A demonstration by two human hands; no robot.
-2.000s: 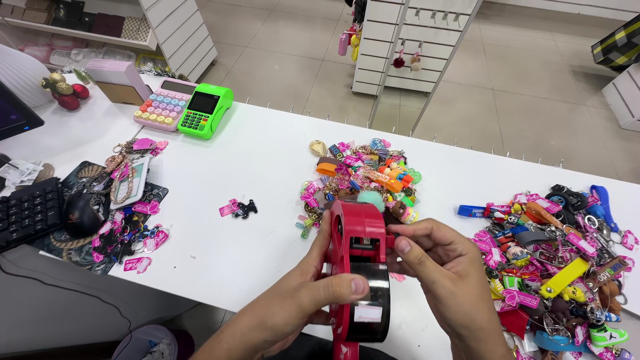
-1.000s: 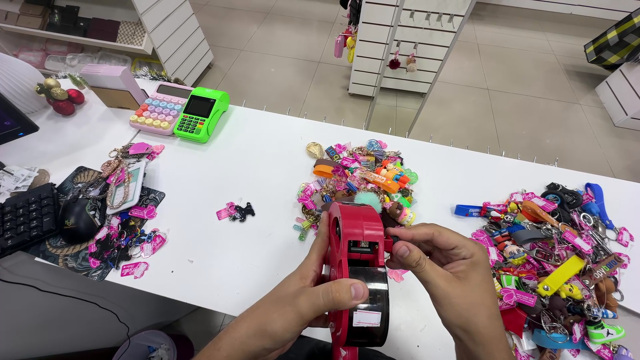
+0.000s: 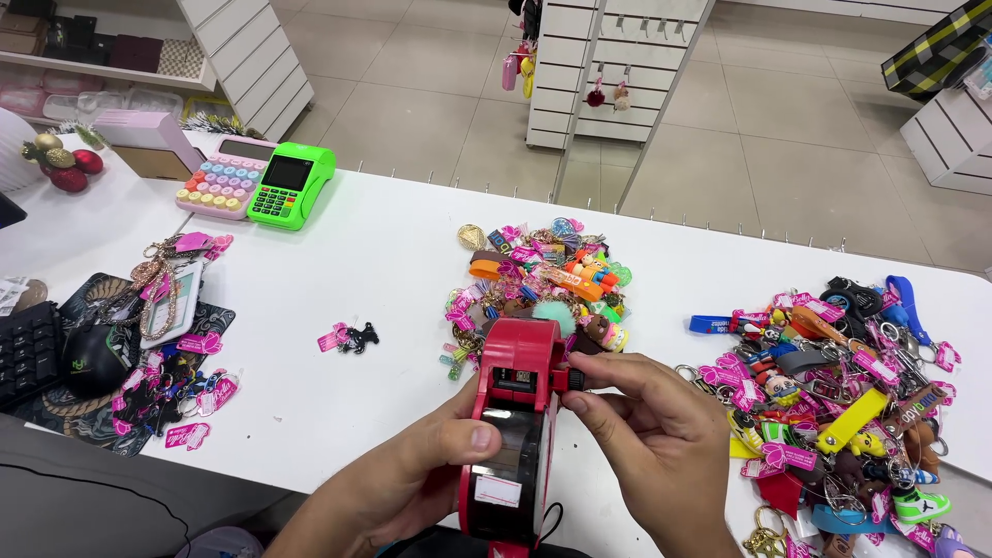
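A red and black price labeler is held upright above the near edge of the white counter. My left hand wraps its left side, with the thumb on the dark cover above a white label. My right hand has thumb and forefinger at the small black knob on its right side. Just beyond the labeler lies a heap of tagged keychains, partly hidden by it. A larger keychain pile is to the right, and one black figure keychain with a pink tag lies at left.
At the back left stand a green card terminal and a pink calculator. More keychains lie by a black mouse and keyboard. Metal hooks line the counter's far edge.
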